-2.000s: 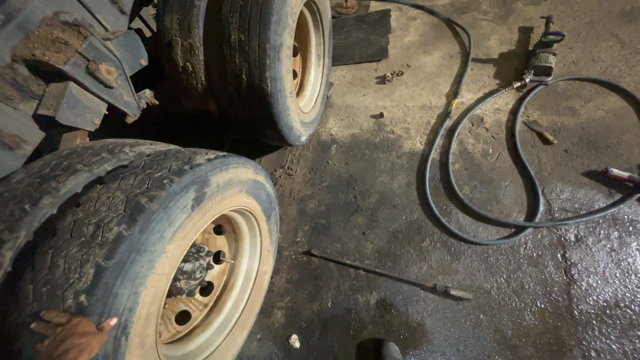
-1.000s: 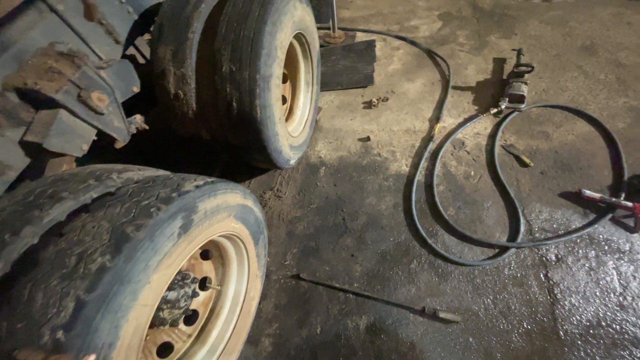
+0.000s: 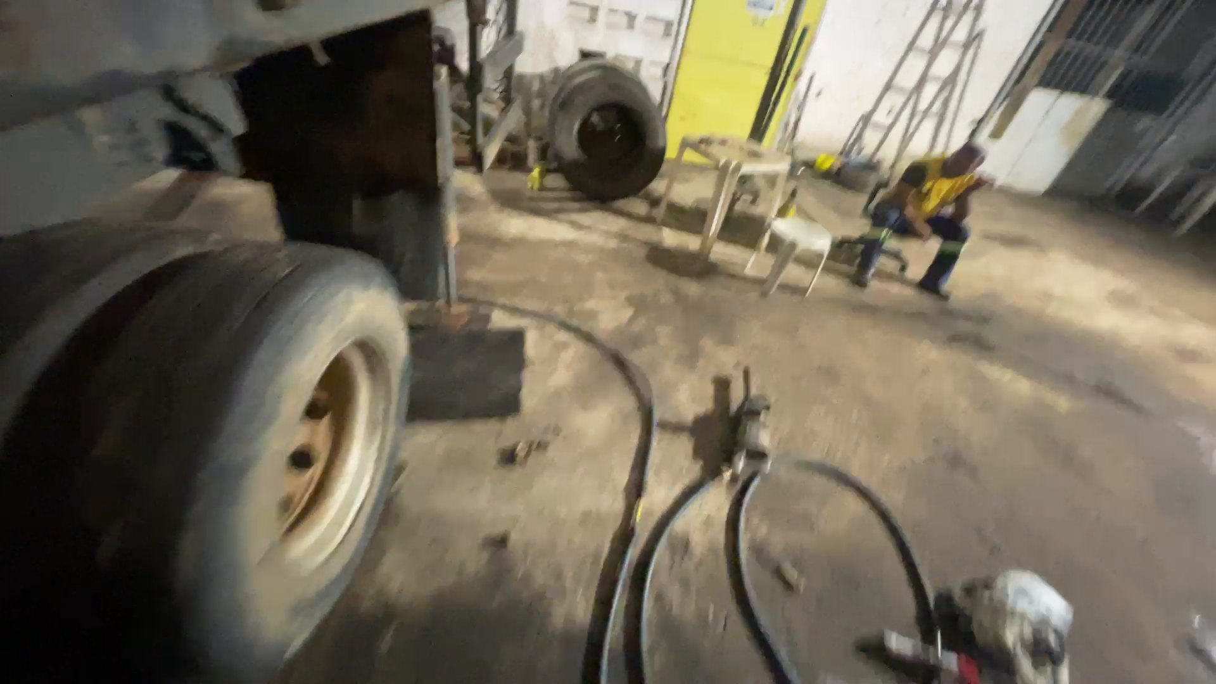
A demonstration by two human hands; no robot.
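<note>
Neither my left hand nor my right hand shows at this moment. Dual truck wheels fill the left side, and the outer tire surrounds a dirty pale rim with round holes. Right of them on the concrete floor stands an air tool, apparently an impact wrench, with a black hose looping around it. A small object, blurred, lies inside the hose loop. At the bottom right a red and silver tool lies by the hose, beside a whitish bundle.
A dark flat block lies behind the wheel, under a metal support. Farther back are a loose tire, a plastic table, a white stool and a ladder. A person in a yellow top sits at the right.
The view has swung up and to the right, bringing the back of the workshop into sight. The hand on the near tire two seconds ago, that tire and the long bar on the floor are out of view.
</note>
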